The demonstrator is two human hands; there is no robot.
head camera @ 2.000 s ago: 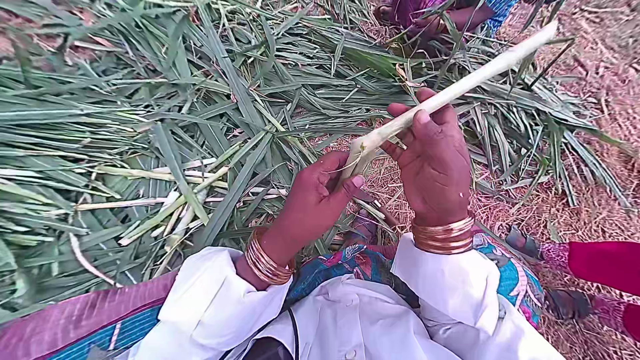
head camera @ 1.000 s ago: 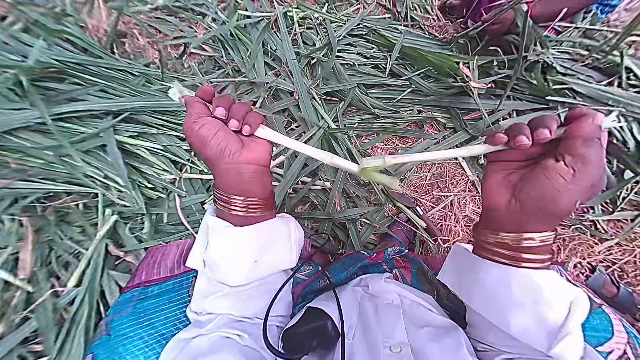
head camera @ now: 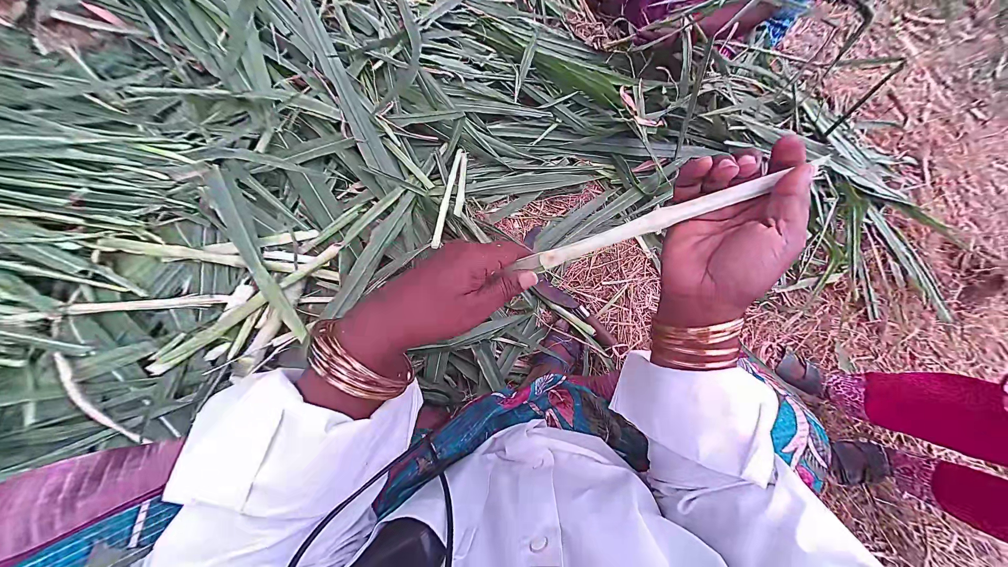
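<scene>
A pale, peeled plant stalk (head camera: 630, 228) slants up to the right between my hands. My left hand (head camera: 441, 291) pinches its lower end between thumb and fingers. My right hand (head camera: 732, 228) holds the upper part, palm up, the stalk lying across the fingers under the thumb. Long green cut leaves (head camera: 354, 118) spread on the ground beyond my hands. To the left of my left hand lie several pale stalk pieces (head camera: 236, 315) on the leaves.
Another person's arm (head camera: 732, 20) is at the top edge. At the right, a person's legs in dark pink clothing (head camera: 929, 409) stand on dry straw (head camera: 945, 315). A dark cord (head camera: 354, 488) hangs over my white shirt.
A second ago my hands were far apart, each on one arm of a bent stalk; now they are closer together on one straight stalk. Two seconds ago they held a longer, thicker-looking stalk.
</scene>
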